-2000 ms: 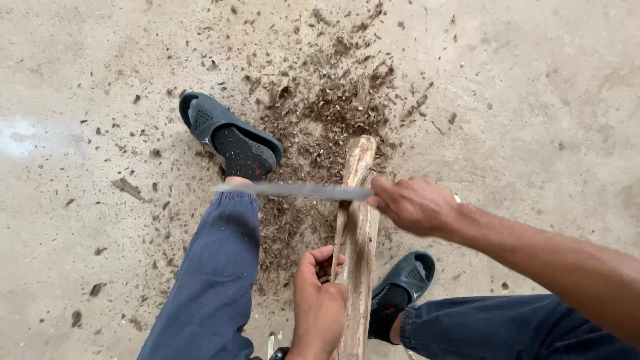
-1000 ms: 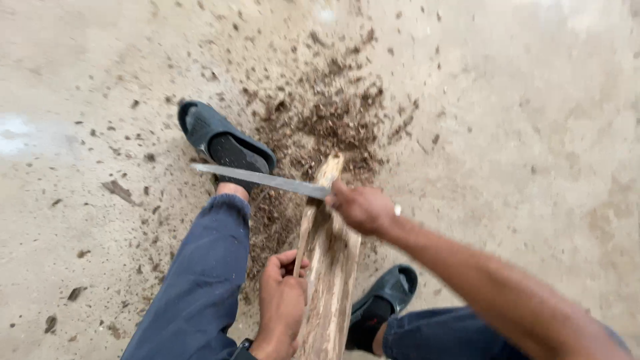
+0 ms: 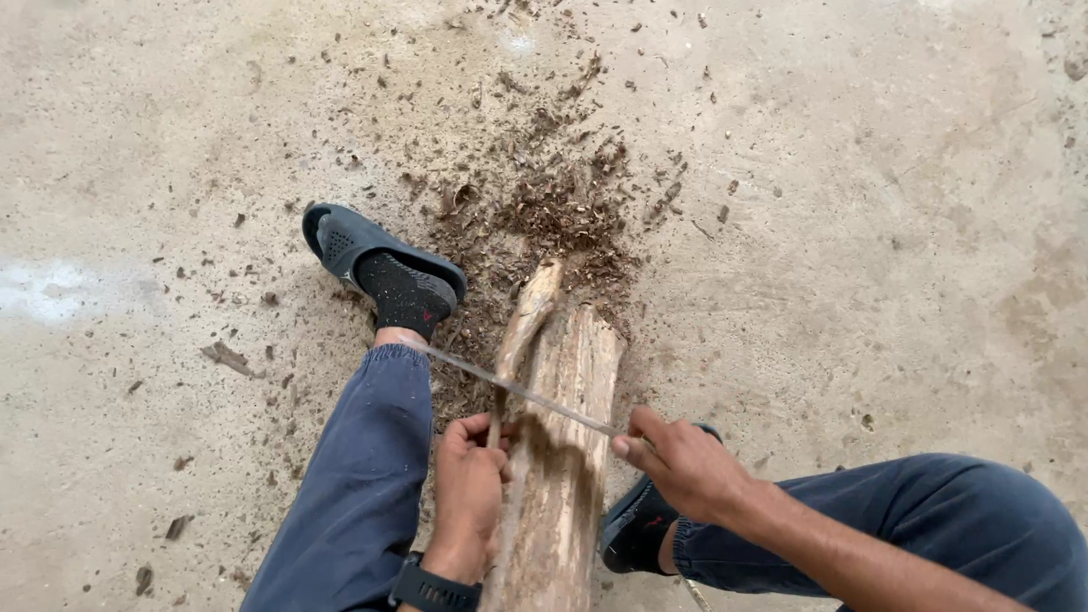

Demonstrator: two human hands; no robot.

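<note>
My right hand grips the near end of a long, thin metal blade, whose handle is hidden in my fist. The blade slants up to the left, across a rough, weathered log and a narrow curved branch at the log's left side. My left hand pinches the branch's thin lower end between thumb and fingers, just below the blade. The blade's far tip lies over my left ankle in this view; whether it touches cannot be told.
Bark chips and wood shavings are heaped on the concrete floor beyond the log. My left foot in a slide sandal is left of the wood; my right foot is at its right. A larger bark flake lies far left.
The blade, held in my right hand, has moved down along the wood toward my left hand and tilts more steeply. My left hand keeps its hold low on the branch. The view has shifted slightly.
</note>
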